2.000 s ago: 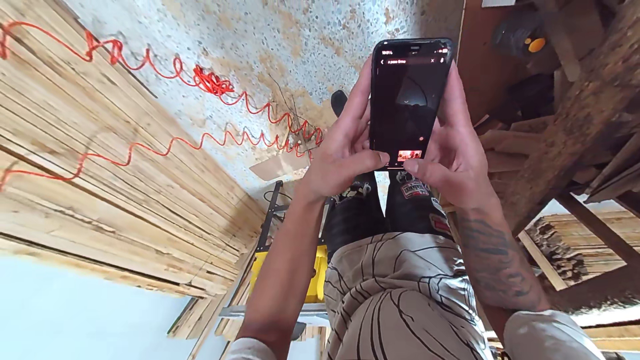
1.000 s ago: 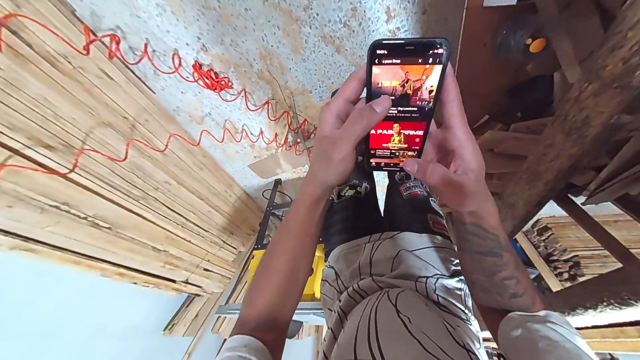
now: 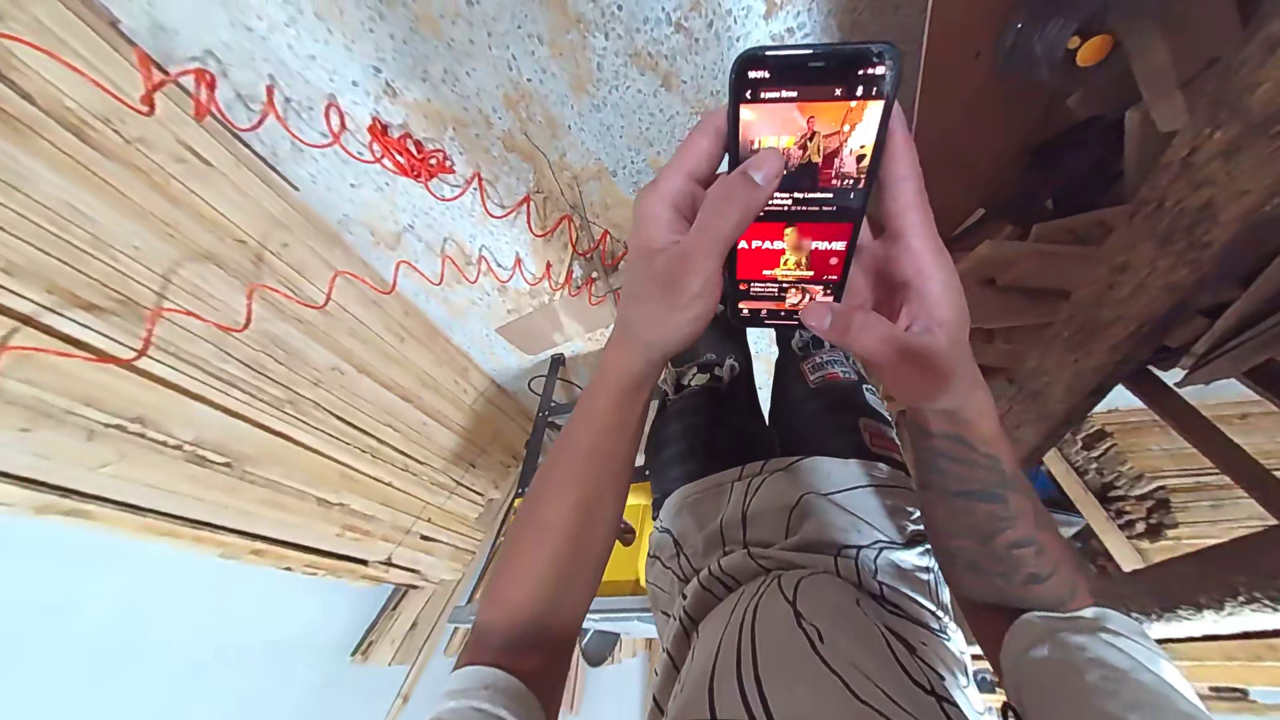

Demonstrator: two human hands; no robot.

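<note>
A black smartphone (image 3: 812, 205) is held upright between both hands, its lit screen facing me with a list of video pictures and writing. My left hand (image 3: 680, 230) grips the phone's left edge, and its thumb lies over the upper picture. My right hand (image 3: 905, 290) supports the right edge and the back, with the thumb at the bottom of the screen. The fingers behind the phone are mostly hidden. Below the phone are my dark ripped jeans and a light shirt with dark lines.
Long wooden boards (image 3: 250, 300) are stacked at the left. A red coiled hose (image 3: 410, 150) stretches over the boards and the speckled floor (image 3: 480, 90). A yellow-bodied machine (image 3: 625, 545) stands beside my left forearm. Wood offcuts (image 3: 1040, 270) and a rough timber beam (image 3: 1140, 200) are on the right.
Two seconds ago the screen was mostly dark; now it shows a list of pictures. My left thumb has moved from the phone's lower edge up onto the screen.
</note>
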